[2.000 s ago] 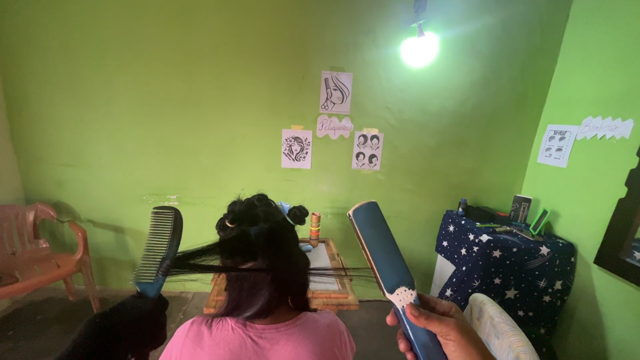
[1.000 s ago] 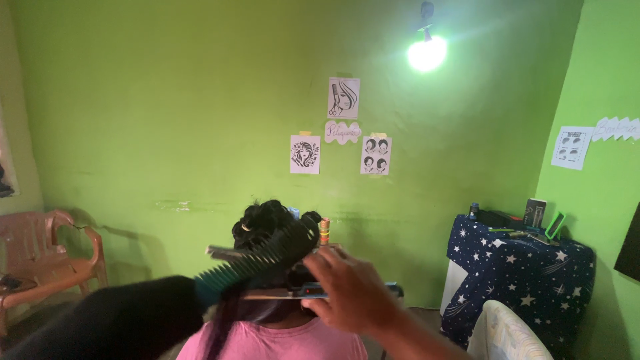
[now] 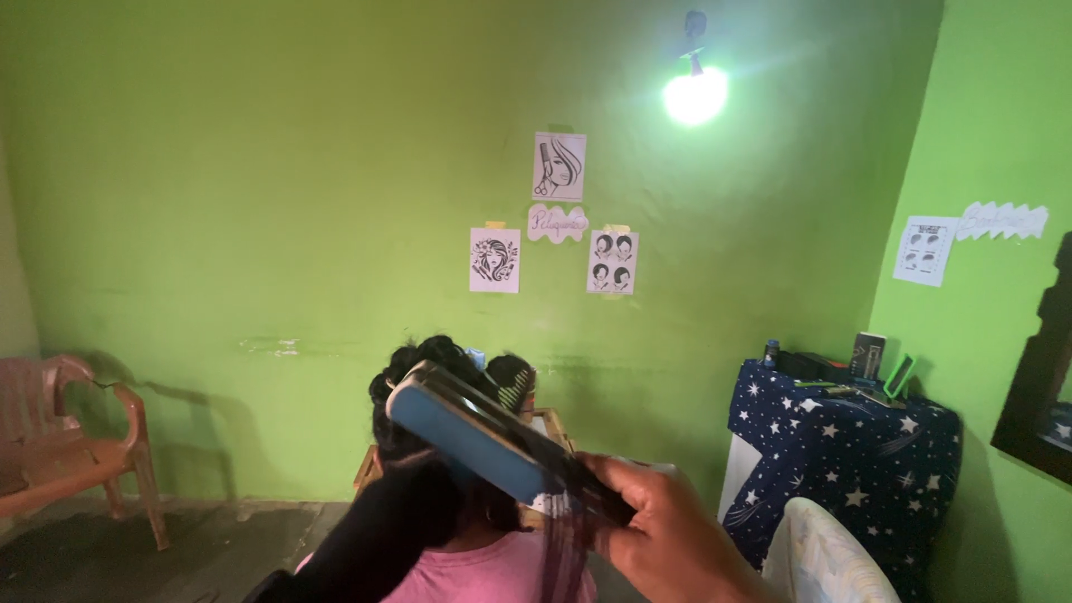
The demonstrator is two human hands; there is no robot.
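My right hand (image 3: pixel 662 528) grips a blue and black hair straightener (image 3: pixel 477 444), its plates pointing up and left across the back of a seated person's head (image 3: pixel 435 352). A lock of dark hair (image 3: pixel 565 548) hangs beside the tool's handle end; whether the plates clamp it is unclear. My left arm, in a black sleeve or glove (image 3: pixel 398 523), reaches up behind the straightener, which hides the fingers. The teeth of a comb (image 3: pixel 513 389) show beyond the tool, near that hand. The person wears a pink top (image 3: pixel 494 574) and has hair pinned up in buns.
A wooden-framed table (image 3: pixel 548 414) stands beyond the person. At right, a star-patterned cloth (image 3: pixel 854 494) covers a stand holding small boxes and tools, with a pale chair back (image 3: pixel 825 553) before it. An orange-brown plastic armchair (image 3: pixel 75 435) is at left. Drawings (image 3: pixel 494 260) hang on the green wall.
The straightener, held upright at the right two seconds ago, then level behind the head, now slants upward there. My left arm has moved inward from the left, and the comb now shows beyond the straightener.
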